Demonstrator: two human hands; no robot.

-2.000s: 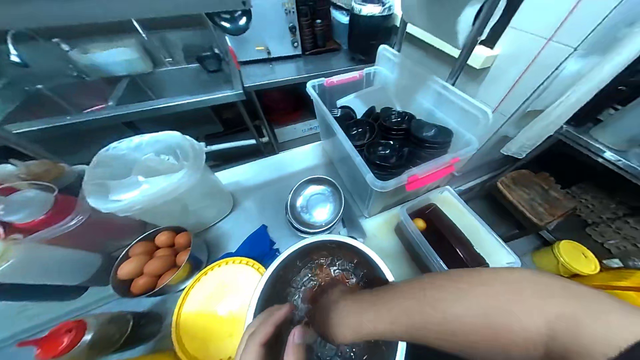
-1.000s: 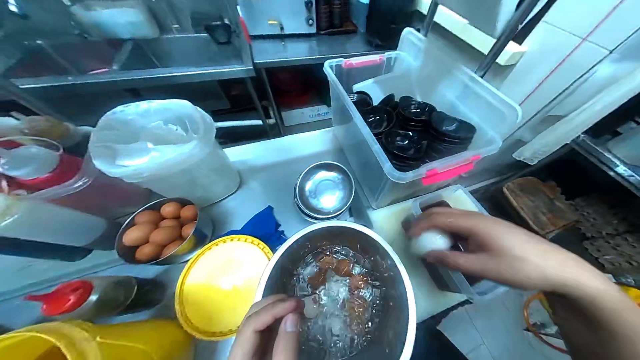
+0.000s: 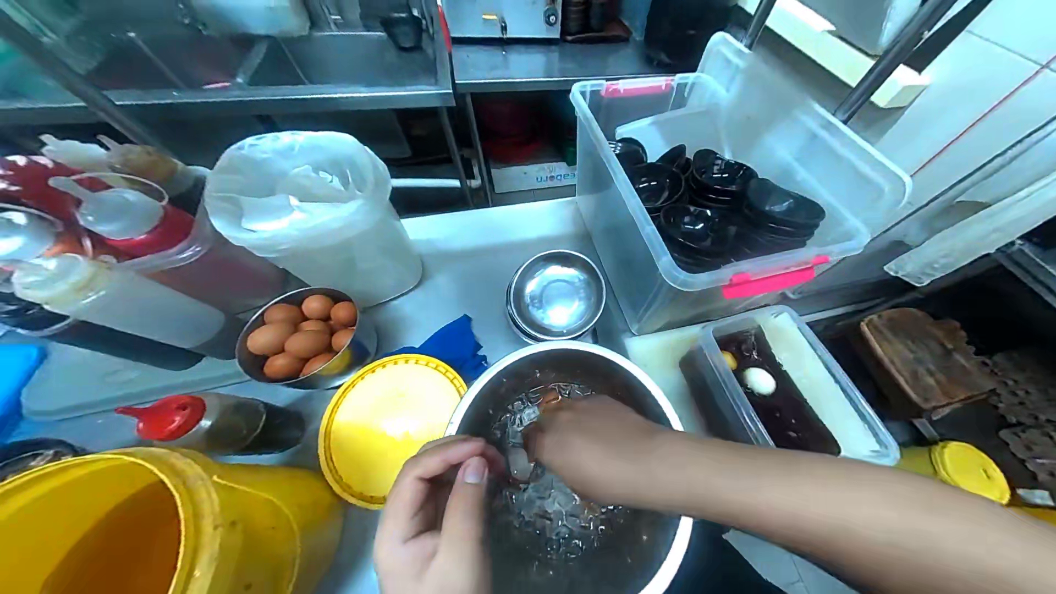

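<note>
My right hand reaches into a steel pot of ice and water with brown eggs or shell in it; its fingers are hidden, so its grip does not show. At the pot's left rim is my left hand, thumb and fingertips close together; whether something small is between them is unclear. To the right, a clear plastic container holds dark liquid, in which a peeled white egg and a yellowish one float. Brown eggs fill a steel bowl at the left.
Stacked steel bowls stand behind the pot. A clear bin holds black dishes. Leftward are a yellow lid, a blue cloth, a yellow bucket, a red-capped bottle, a lined white tub and squeeze bottles.
One second ago my right hand held a peeled white egg over the clear container. Now a white egg lies in the dark liquid, and that hand is back in the pot.
</note>
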